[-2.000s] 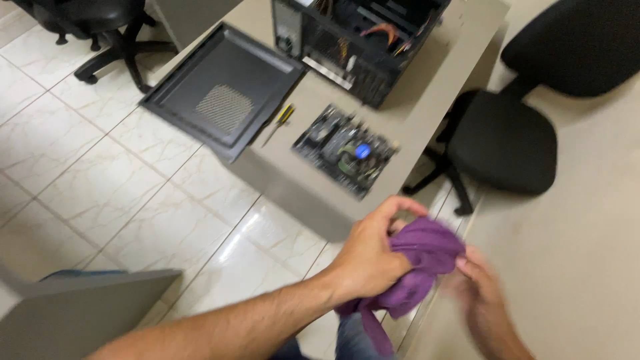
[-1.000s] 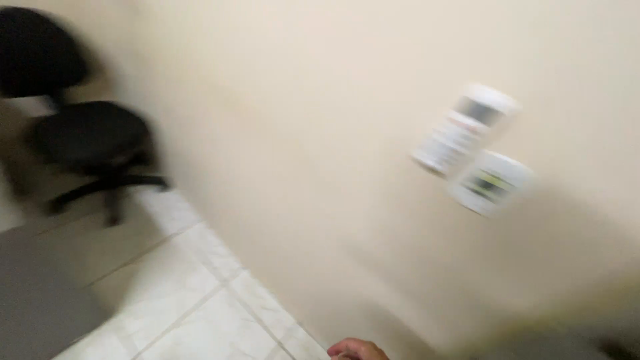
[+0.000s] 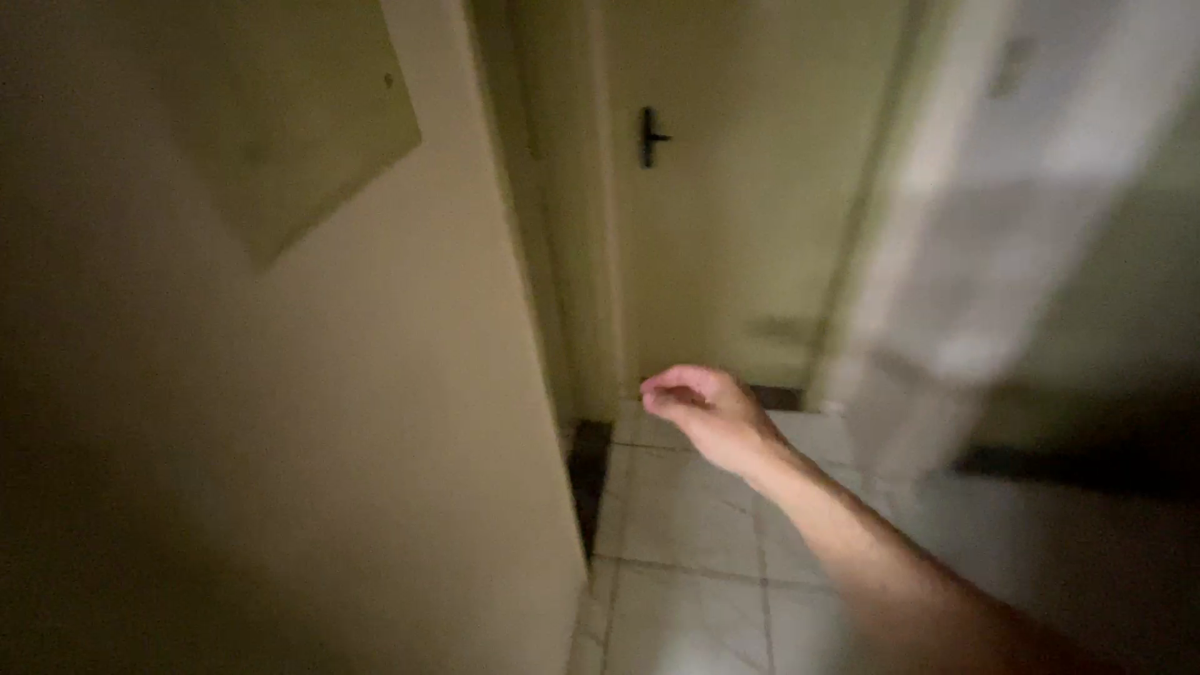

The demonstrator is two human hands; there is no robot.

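My right hand [image 3: 708, 408] reaches in from the lower right with its fingers curled and the thumb close to the fingertips. Nothing shows in it, though blur hides whether the fingertips touch. Beyond it stands a pale door [image 3: 741, 216] that looks closed, with a dark lever handle [image 3: 649, 138] on its left side. The hand appears below the handle, apart from it. My left hand is out of view, and so is the purple cloth.
A pale wall [image 3: 441, 375] fills the left side, with a square panel [image 3: 319, 122] on it. White tiles [image 3: 684, 506] cover the floor. A dark threshold [image 3: 591, 469] lies at the wall's end. Right of the door, a grey wall [image 3: 984, 234] is blurred.
The view has swung from the desk with computer parts, past a wall, to a dim doorway. Both hands held the purple cloth two seconds ago; now one bare hand shows.
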